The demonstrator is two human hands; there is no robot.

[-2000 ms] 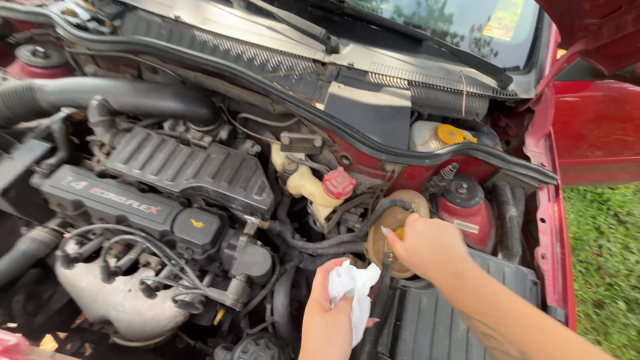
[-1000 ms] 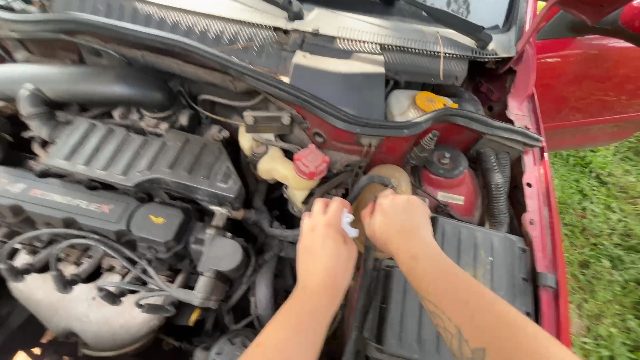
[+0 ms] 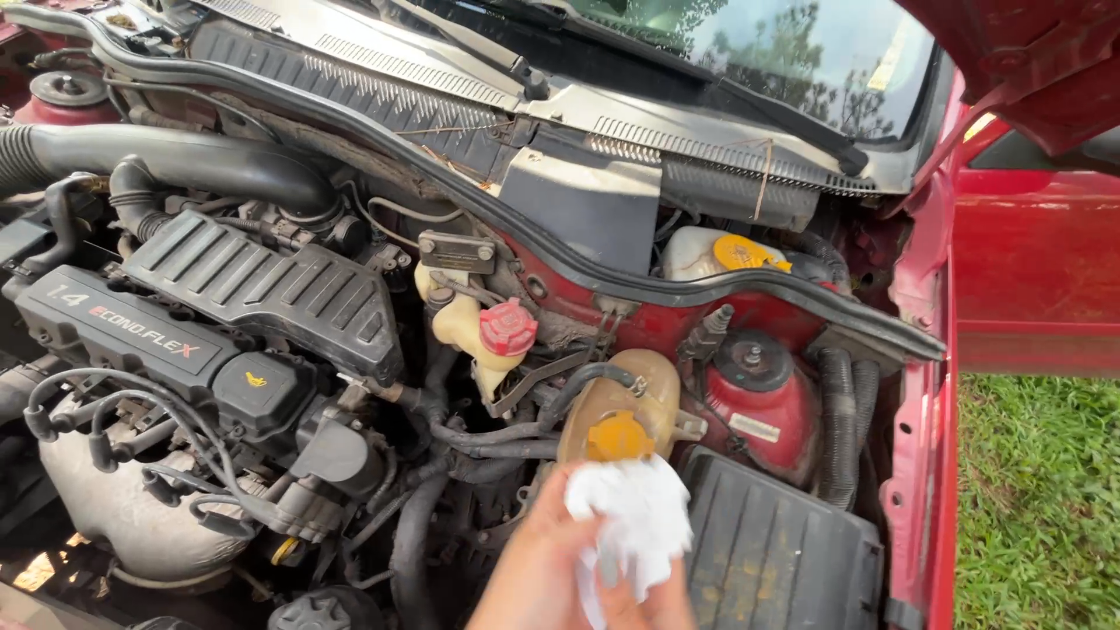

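Note:
Both hands meet at the lower middle of the view. My left hand is closed on a crumpled white cloth or paper. My right hand, partly hidden and blurred, has its fingers on the lower part of the same white piece. Just beyond them stands the yellowed plastic coolant tank with its yellow cap on; a black hose runs to its top. The brake fluid reservoir with a red cap is farther back and to the left.
The engine cover and air duct lie left. A ribbed black box lid is right of the hands, with the red strut tower behind it. A rubber seal crosses the bay. The fender edge borders grass.
Both hands have moved from the coolant tank area toward the bottom of the view. The tank and its yellow cap, covered by the hands before, now show. More of the white piece is visible.

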